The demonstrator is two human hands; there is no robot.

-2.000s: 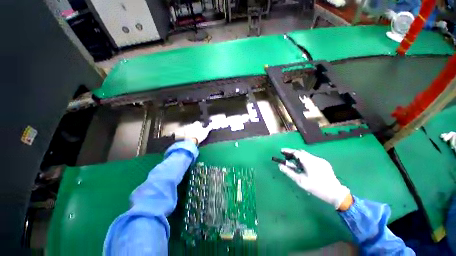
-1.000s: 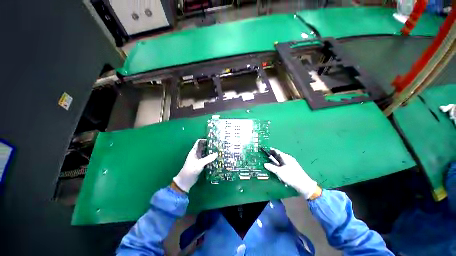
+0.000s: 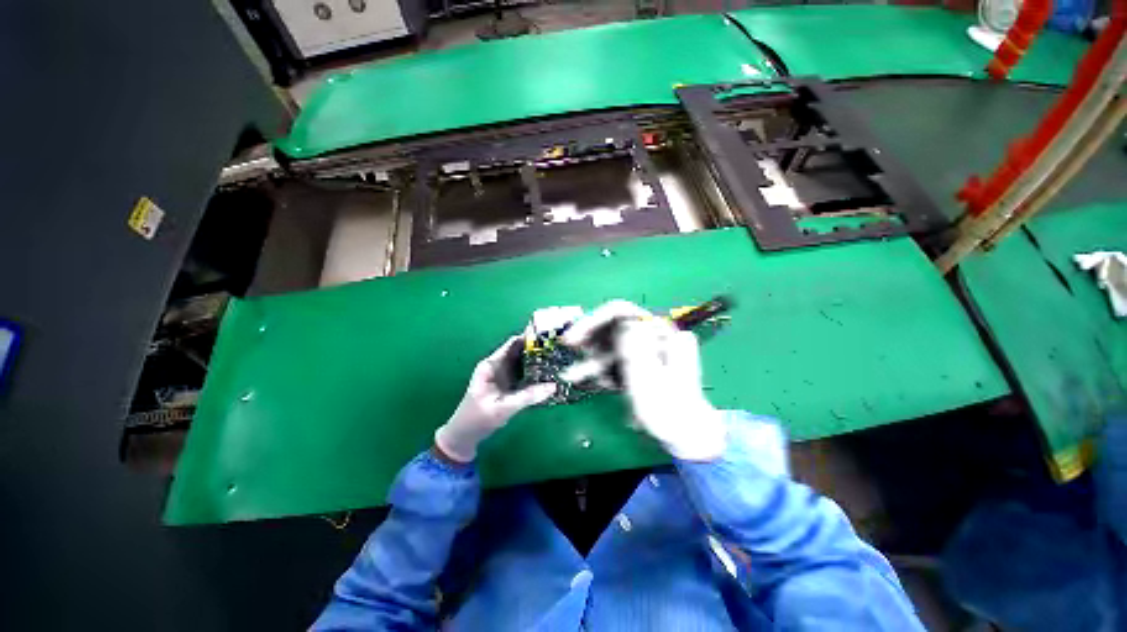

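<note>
The circuit board (image 3: 546, 361) is above the near green mat, seen at a steep angle, with yellow and white parts showing. My left hand (image 3: 489, 401), in a white glove, holds its left edge. My right hand (image 3: 649, 370), gloved and blurred, is over the board and hides much of it. A yellow part and a dark part of the board show beyond my right fingers. I cannot tell whether my right hand grips the board or a small tool.
A black pallet (image 3: 534, 212) lies in the conveyor track beyond the near mat (image 3: 334, 358). A second black pallet (image 3: 769, 222) lies crosswise at the right. Red-wrapped posts (image 3: 1038, 136) stand at the right. A dark machine housing (image 3: 87, 111) is at the left.
My left hand went from the pallet area to the board, which left the mat and is now tilted. My right hand moved from the board's right edge to over it.
</note>
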